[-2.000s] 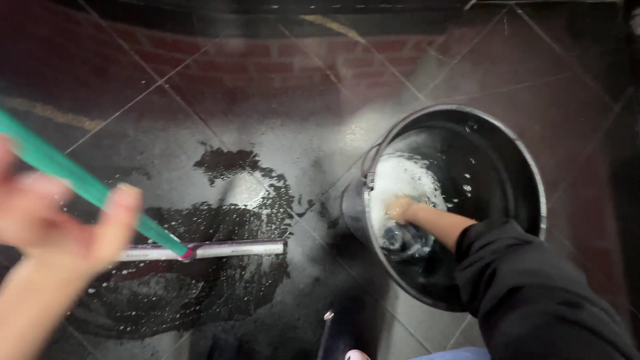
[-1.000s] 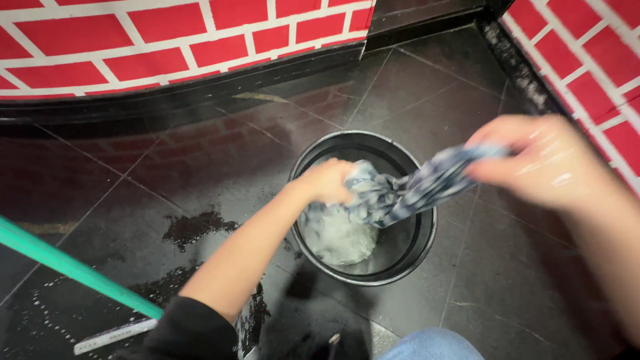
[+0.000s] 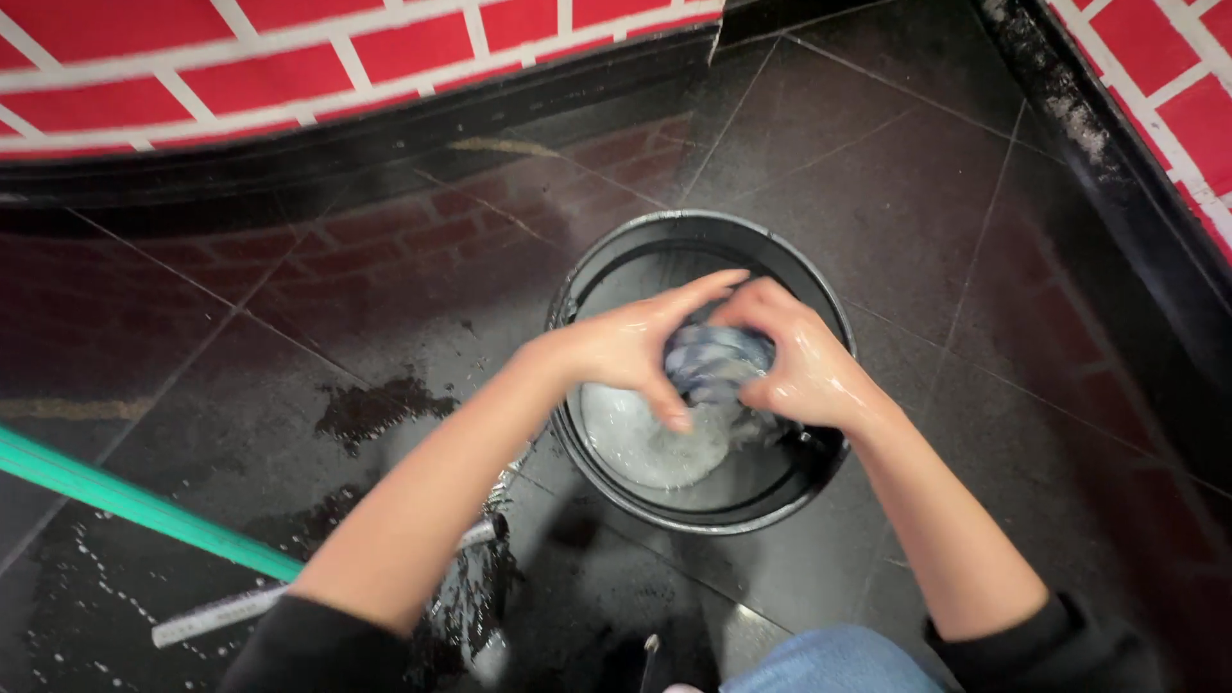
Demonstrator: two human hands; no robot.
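Note:
Both hands are over a round black bucket (image 3: 698,527) with soapy water (image 3: 654,448) in it. A wet, bunched cloth (image 3: 717,361), blue-grey and white, is between them. My left hand (image 3: 645,346) curves around the cloth's left side, thumb and fingers spread. On the right side, my right hand (image 3: 794,361) grips it with bent fingers. The cloth is blurred, and its underside is hidden. At lower left, a floor squeegee's green handle (image 3: 144,505) slants down to its pale head (image 3: 217,616), partly covered by my left forearm.
Dark floor tiles (image 3: 866,192) surround the bucket, with wet patches (image 3: 380,409) on its left. A red wall with a white brick pattern (image 3: 269,77) stands behind a black skirting, and another such wall (image 3: 1193,115) is at right. My denim-covered leg (image 3: 833,664) is at the bottom.
The cloth was stretched between my hands one second ago; now it is bunched over the bucket. My left hand has let go of the green handle it was at two seconds ago.

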